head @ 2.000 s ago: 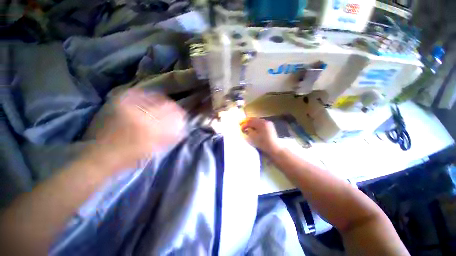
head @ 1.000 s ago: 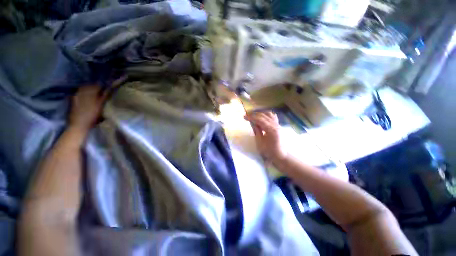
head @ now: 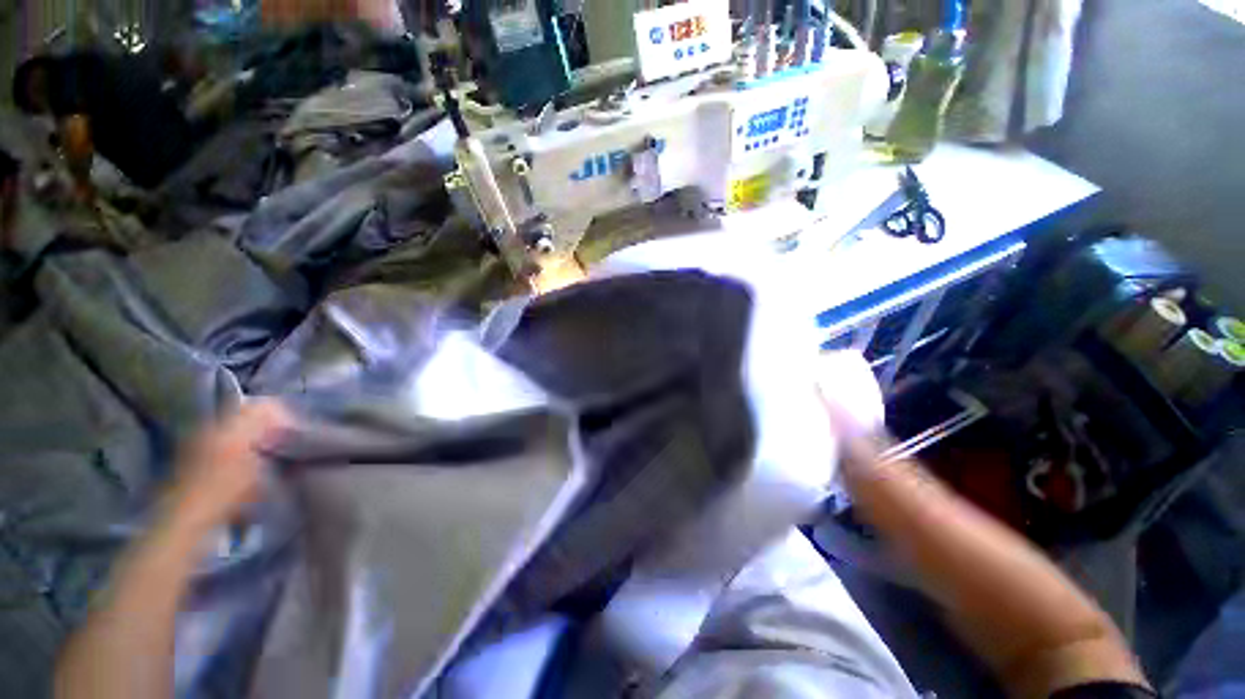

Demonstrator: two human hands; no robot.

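Grey shiny curtain fabric (head: 451,526) is lifted and spread between my hands in front of the sewing machine (head: 587,164). My left hand (head: 246,444), blurred, grips the fabric at the left. My right hand (head: 849,410), blurred and partly hidden, is at the right by the white heading tape (head: 789,423); its fingers do not show clearly. The tape curves from the machine bed down towards the lap. The lit needle area (head: 557,273) is behind the raised fabric, which hides part of the table.
Black-handled scissors (head: 918,219) lie on the white table (head: 1017,205). A clear green bottle (head: 928,98) stands behind them. Heaped grey fabric (head: 150,307) covers the left side. A dark bin with thread cones (head: 1167,311) is at the right. Part of a person's arm seems to show at the top left.
My right hand has left the needle area and moved right and down towards me. The fabric and tape are raised off the bed. The view has shifted, showing more of the right side.
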